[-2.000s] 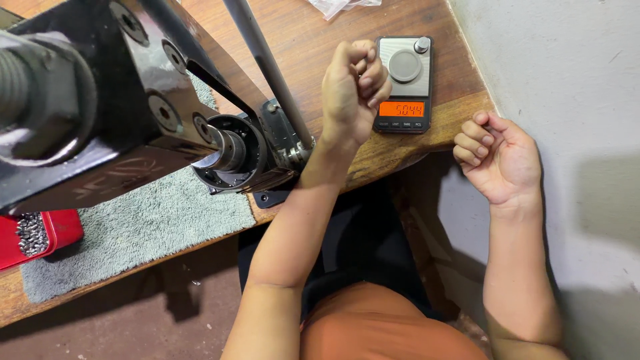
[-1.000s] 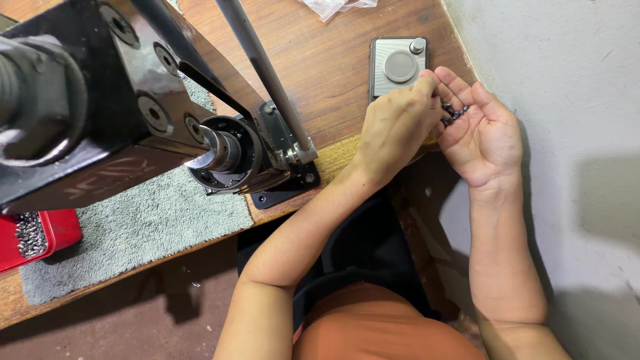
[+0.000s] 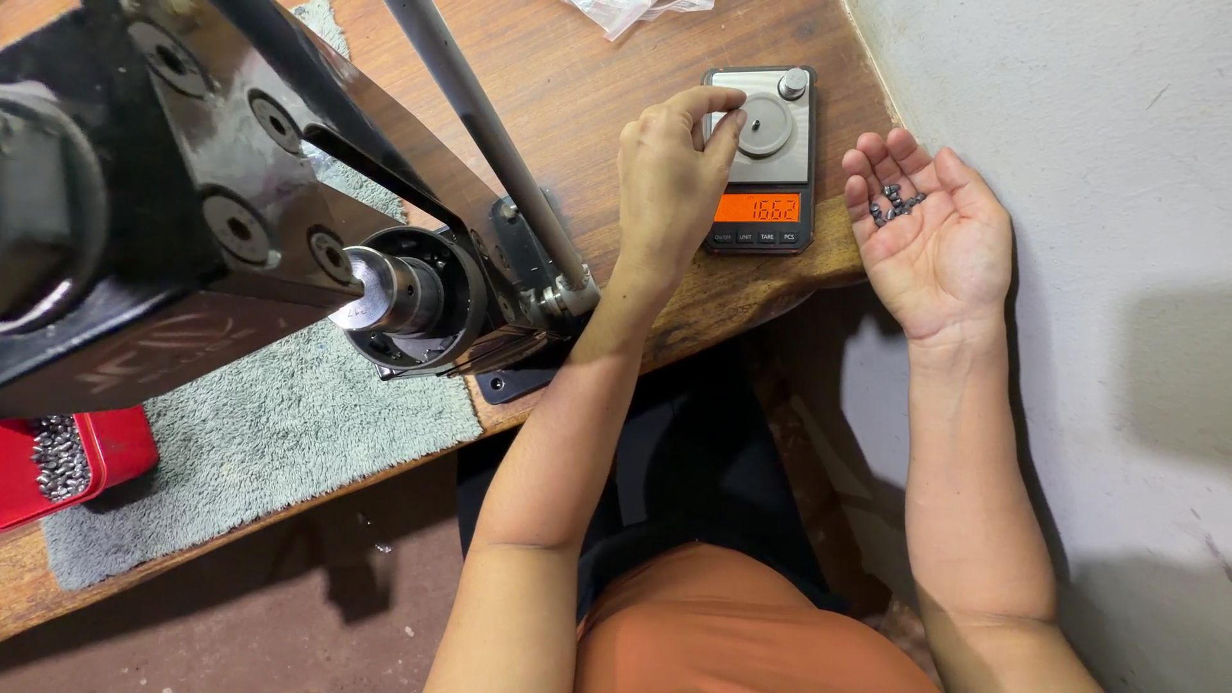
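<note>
A compact digital scale (image 3: 760, 207) with a lit orange display lies near the wooden table's corner. On its round pan sits one small dark metal pellet (image 3: 756, 125). The thumb and index fingertips of my left hand (image 3: 674, 178) are slightly apart at the pan's left side, just beside the pellet, and nothing shows between them. My right hand (image 3: 929, 236) is palm up, cupped to the right of the scale, with several similar pellets (image 3: 895, 204) in its palm and on the lower fingers. A round metal weight or knob (image 3: 793, 84) is at the scale's top right corner.
A large black machine press (image 3: 231, 192) with a metal rod (image 3: 491, 135) stands left of my left arm. Below it lies a grey-green towel (image 3: 289, 433). A red tray (image 3: 125, 448) of shiny metal pieces is at far left, a plastic bag (image 3: 635, 10) at the top, a wall (image 3: 1107, 192) at right.
My left hand has moved from my right palm leftward to the scale. A pellet now lies on the pan, which looked bare a second ago. My right hand has opened from its earlier curl, showing pellets.
</note>
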